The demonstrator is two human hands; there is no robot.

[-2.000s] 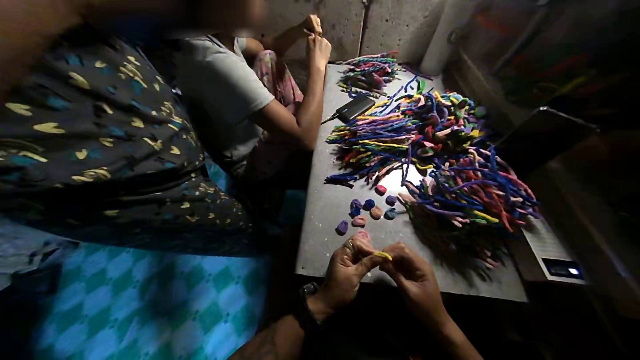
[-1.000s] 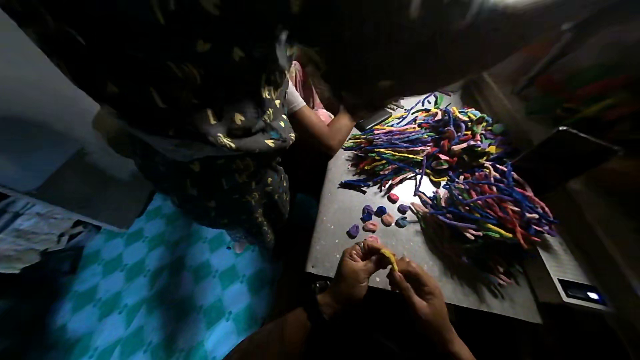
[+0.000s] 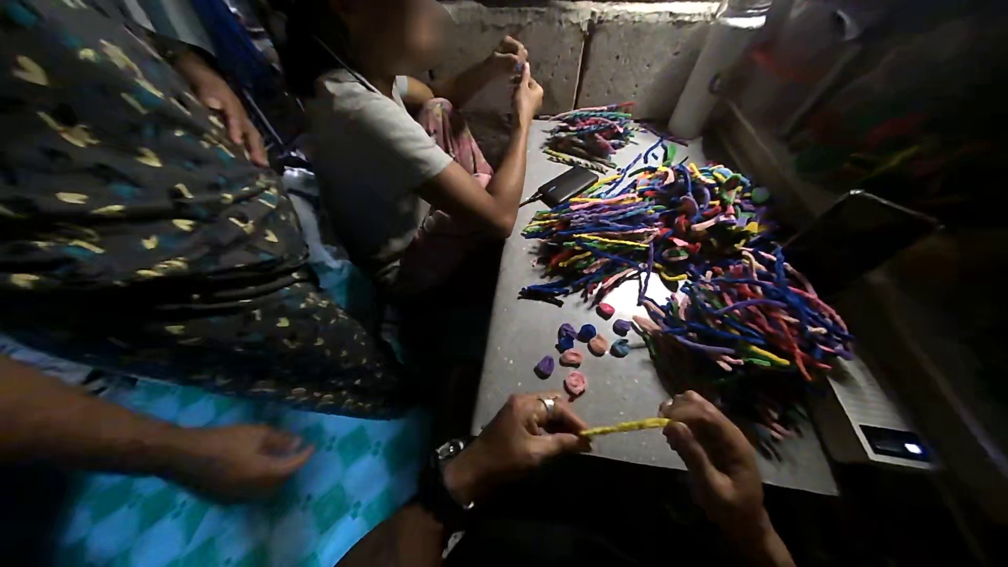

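My left hand [image 3: 526, 438], with a ring and a wristwatch, pinches one end of a yellow fuzzy cord [image 3: 626, 428]. The cord's other end is between the thumb and fingers of my right hand [image 3: 713, 449], so it stretches nearly straight between them at the table's near edge. Just beyond my left hand lie several small coiled pieces, among them a pink coil [image 3: 576, 383], a purple coil [image 3: 544, 365] and a red coil [image 3: 605, 310]. A large heap of multicoloured fuzzy cords [image 3: 630, 228] spreads behind them, and another bunch [image 3: 748, 315] lies to its right.
A grey table [image 3: 512, 346] holds a black flat device [image 3: 568, 186] and a smaller cord bundle [image 3: 591, 130]. At the right edge is a box with a lit display [image 3: 896, 443]. A seated person [image 3: 378, 150] is at the left, and another person in patterned clothing [image 3: 142, 220] stands nearer.
The yellow cord, bunched between my fingers before, is now stretched out, and my hands are farther apart. The person in patterned clothing has moved left, and a bare forearm now reaches in at lower left.
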